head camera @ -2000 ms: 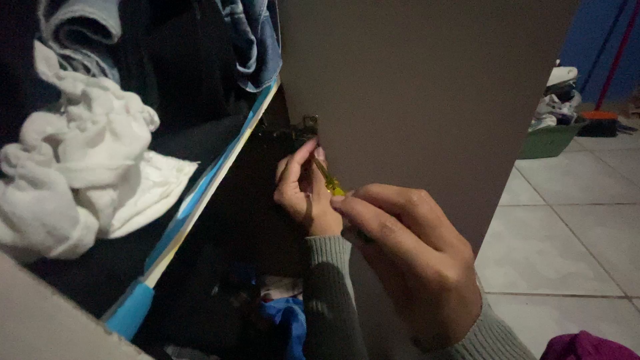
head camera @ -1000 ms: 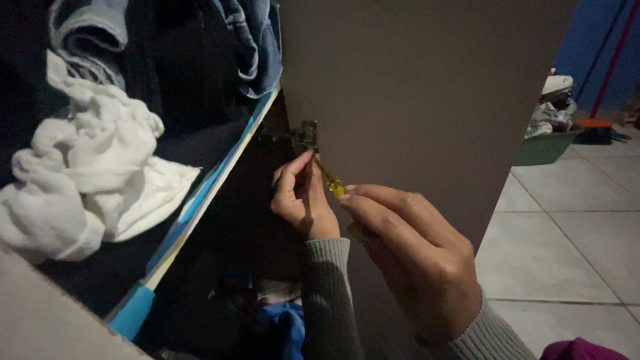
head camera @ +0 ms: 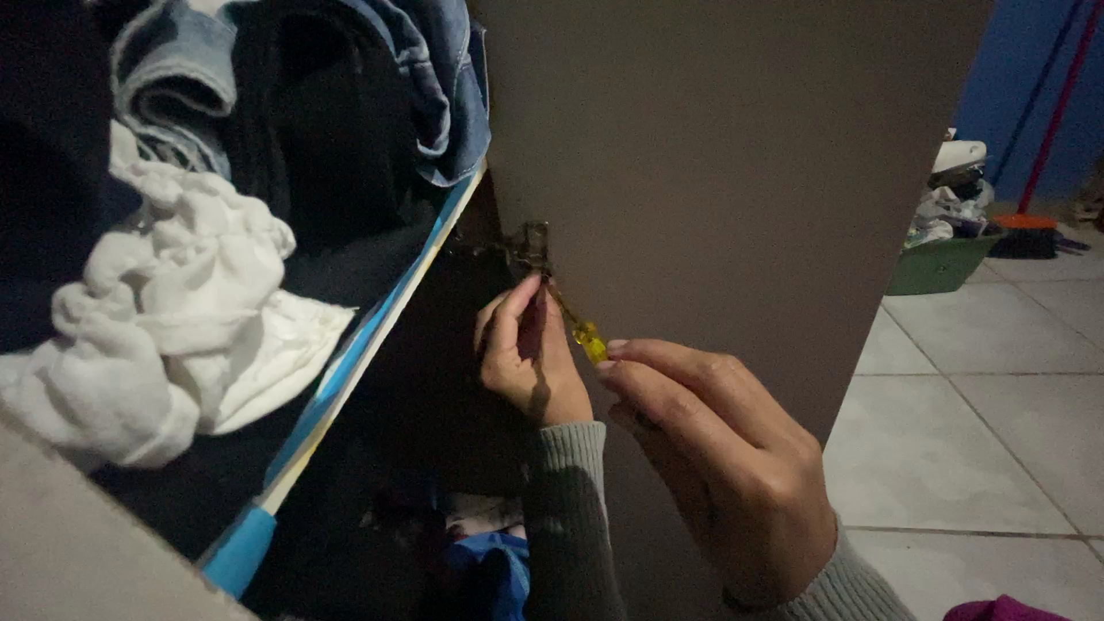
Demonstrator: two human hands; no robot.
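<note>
A metal hinge point(head camera: 533, 246) is fixed near the inner edge of a grey-brown cabinet door point(head camera: 733, 172). Just below the hinge, my left hand point(head camera: 535, 354) pinches its thumb and fingers together around something small at the screwdriver's tip; what it is cannot be made out. My right hand point(head camera: 724, 448) holds the end of the yellow handle of a small screwdriver point(head camera: 590, 341) between thumb and fingertips. The shaft slants up and left towards my left fingertips and the hinge.
On the left, white cloth point(head camera: 172, 302) and folded jeans point(head camera: 448, 86) lie on a shelf with a blue and cream edge point(head camera: 379, 328). Blue fabric point(head camera: 492, 561) lies in the dark space below. Beyond the door are a filled green tub point(head camera: 940, 263), a broom point(head camera: 1025, 233) and floor tiles point(head camera: 992, 431).
Both hands stay at nearly the same place by the hinge, with the screwdriver still in my right fingers. My right fingers have shifted slightly around the handle's end.
</note>
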